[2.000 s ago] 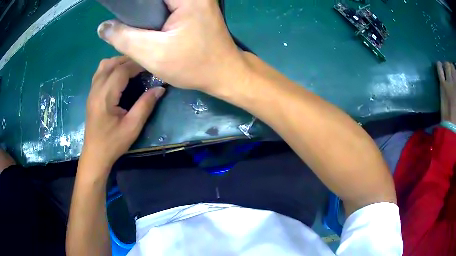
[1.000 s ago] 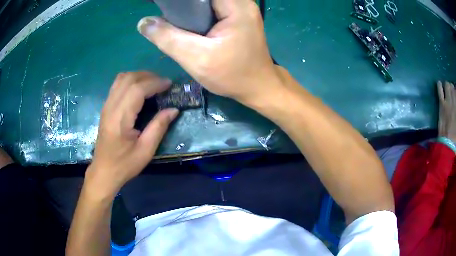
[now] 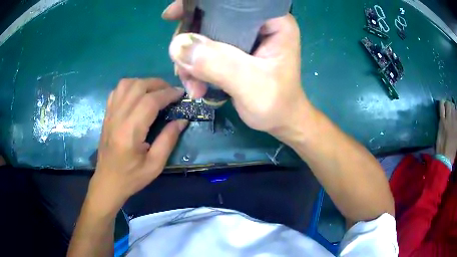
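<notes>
A small dark circuit board (image 3: 193, 111) with tiny pale and gold parts lies on the green bench in front of me. My left hand (image 3: 145, 123) pinches its left end between thumb and fingers. My right hand (image 3: 240, 75) is wrapped around the thick grey electric screwdriver (image 3: 233, 22), directly above and behind the board. The screwdriver's top is cut off by the upper edge. Its tip and the board's far side are hidden by my right hand. I cannot tell whether the tip touches the board.
Several dark circuit boards (image 3: 385, 62) lie jumbled at the upper right of the green bench (image 3: 330, 105). White loops (image 3: 382, 19) lie by them. Clear tape (image 3: 47, 115) is stuck at the left. Another person's hand (image 3: 445, 131) and red sleeve (image 3: 418, 193) are at the right edge.
My right hand and the screwdriver have moved right and down, close over the board. The board shows more than two seconds ago, still in my left hand. The whole view has shifted somewhat.
</notes>
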